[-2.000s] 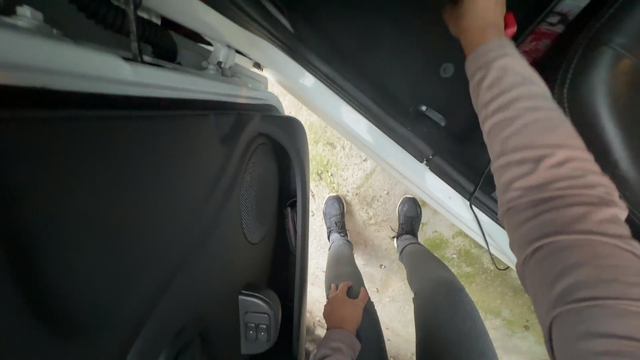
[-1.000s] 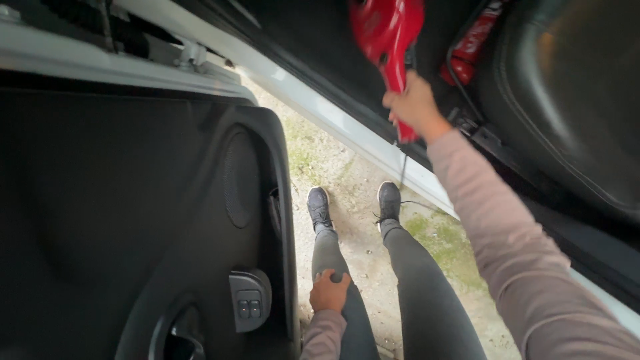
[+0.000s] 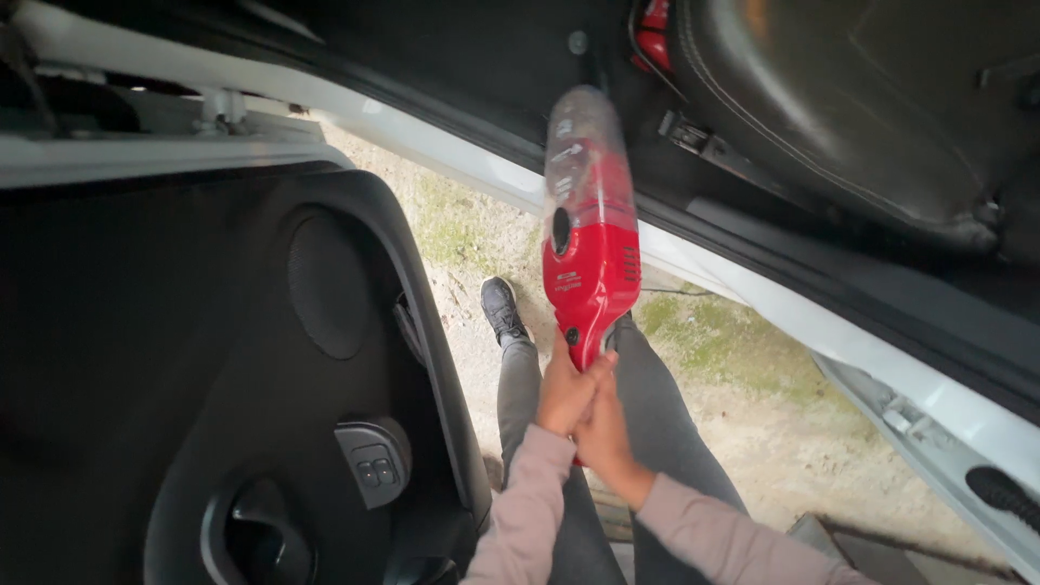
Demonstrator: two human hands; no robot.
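Note:
A red handheld vacuum cleaner (image 3: 591, 219) with a clear dust cup is held by its handle, its nose pointing up the view over the car's door sill. My left hand (image 3: 566, 394) grips the handle from the left. Wrapped around the same handle, my right hand (image 3: 605, 426) overlaps the left one. The fingers of both hands partly hide the handle. A thin dark cord (image 3: 674, 291) shows just right of the vacuum's body.
At the left stands the open car door with its black inner panel (image 3: 244, 341) and window switches (image 3: 376, 467). The white sill (image 3: 691, 260) runs diagonally below a black leather seat (image 3: 829, 106). A red object (image 3: 654, 41) lies beside the seat. Rough ground (image 3: 455, 236) shows beneath.
My right hand has brought the red vacuum out of the car toward my body. My left hand has left my leg and taken hold of the handle too.

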